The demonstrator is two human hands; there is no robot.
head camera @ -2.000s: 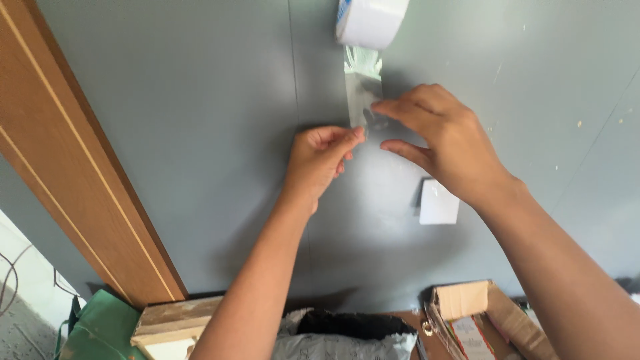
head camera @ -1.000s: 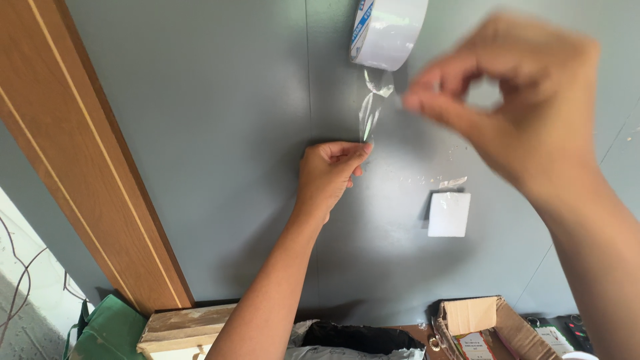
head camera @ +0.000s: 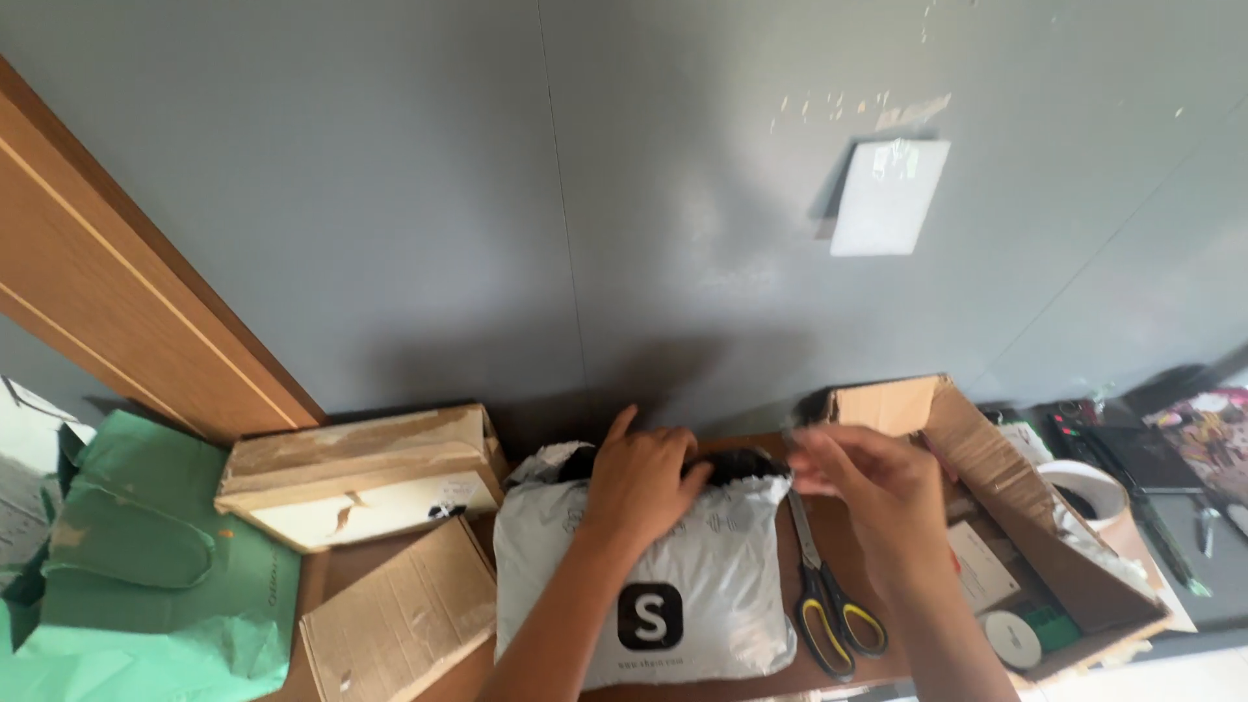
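My left hand rests at the open top of a grey plastic mailer bag, its fingers spread over the dark opening. At the bag's upper right corner is my right hand, fingertips pinched together and blurred; a small clear piece, perhaps tape, seems to be at them. Scissors with black and yellow handles lie just right of the bag, below my right hand. A white card hangs on the grey wall, with clear tape at its top edge.
Left of the bag are a cardboard box, a flat cardboard piece and a green bag. An open carton with small items stands at right, beside a tape roll. A wooden trim slants down the wall.
Both hands have come down from the clear tape strip on the wall to the mailer bag. The view has tilted downward, and the white tape roll near the top is out of view.
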